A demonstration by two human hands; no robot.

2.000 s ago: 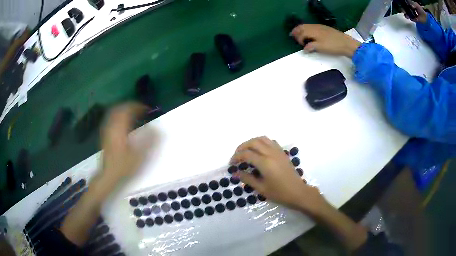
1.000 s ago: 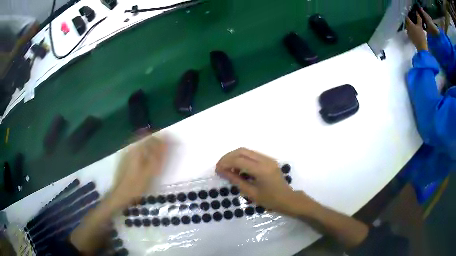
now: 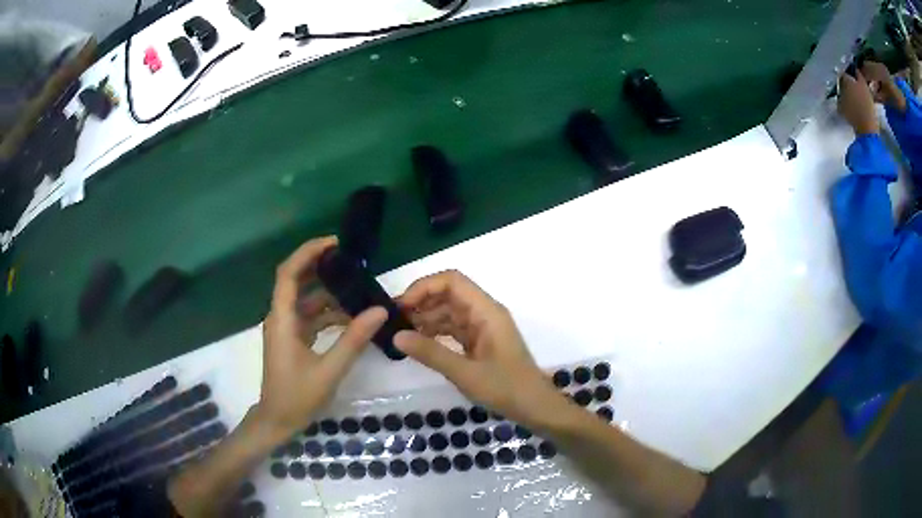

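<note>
A black device housing (image 3: 356, 288) is held tilted above the bench's belt-side edge. My left hand (image 3: 313, 339) grips it, fingers at its upper end and thumb near the lower end. My right hand (image 3: 460, 334) is at its lower end, with the thumb and fingers close on it; whether a pad is between them is hidden. A sheet of round black pads (image 3: 435, 440) lies on the white bench below my hands, partly covered by my right forearm. A stack of dark pad strips (image 3: 142, 440) lies at left, partly behind my left forearm.
Several more housings lie on the green belt (image 3: 516, 91). A black squarish case (image 3: 707, 244) lies on the white bench at right. A metal upright (image 3: 824, 76) stands at upper right, with a person in blue sleeves (image 3: 864, 223) beyond. Cables (image 3: 379, 32) lie on the far bench.
My left hand now holds a housing from the belt in front of me. My right hand has left the pad sheet and come up to the housing. The other person's hand has withdrawn from the belt.
</note>
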